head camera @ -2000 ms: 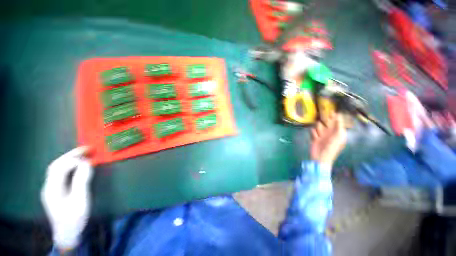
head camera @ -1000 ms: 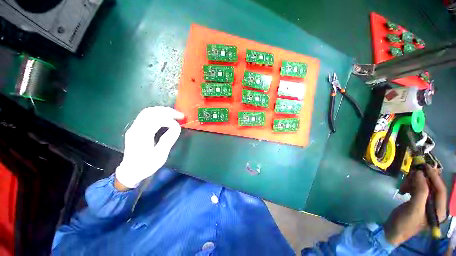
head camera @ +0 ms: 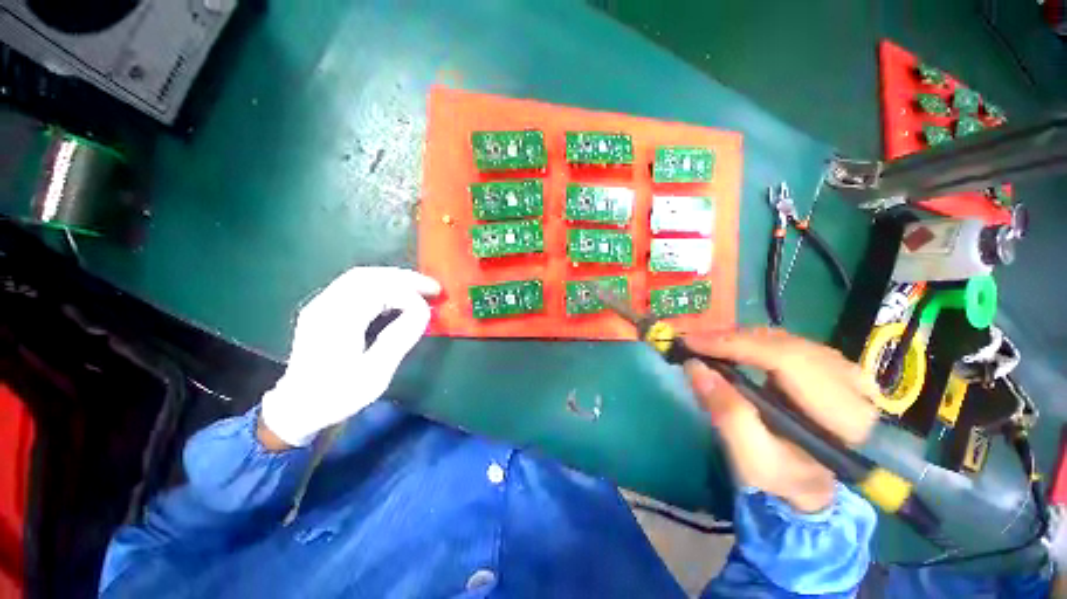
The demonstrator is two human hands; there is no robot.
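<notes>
An orange-red tray [head camera: 449,152] lies flat on the green bench with several small green circuit boards in rows. My right hand [head camera: 786,404], bare, holds a black soldering iron [head camera: 796,424] with yellow bands. Its tip points at the bottom-row middle board [head camera: 594,296]; whether it touches cannot be told. My left hand [head camera: 355,351], in a white glove, is at the tray's lower left corner with thumb and forefinger together. Solder wire at its fingertips cannot be made out clearly.
Side cutters [head camera: 791,246] lie right of the tray. A black box [head camera: 864,339] holds a white bottle [head camera: 948,248], green roll [head camera: 981,301] and yellow roll [head camera: 895,366]. A metal post [head camera: 971,162] crosses the upper right. A solder spool [head camera: 75,181] and grey machine [head camera: 152,53] are at left.
My right hand has brought the iron left from beside the black box to the tray's bottom row. The tray now appears less tilted. My gloved left hand stays near its corner.
</notes>
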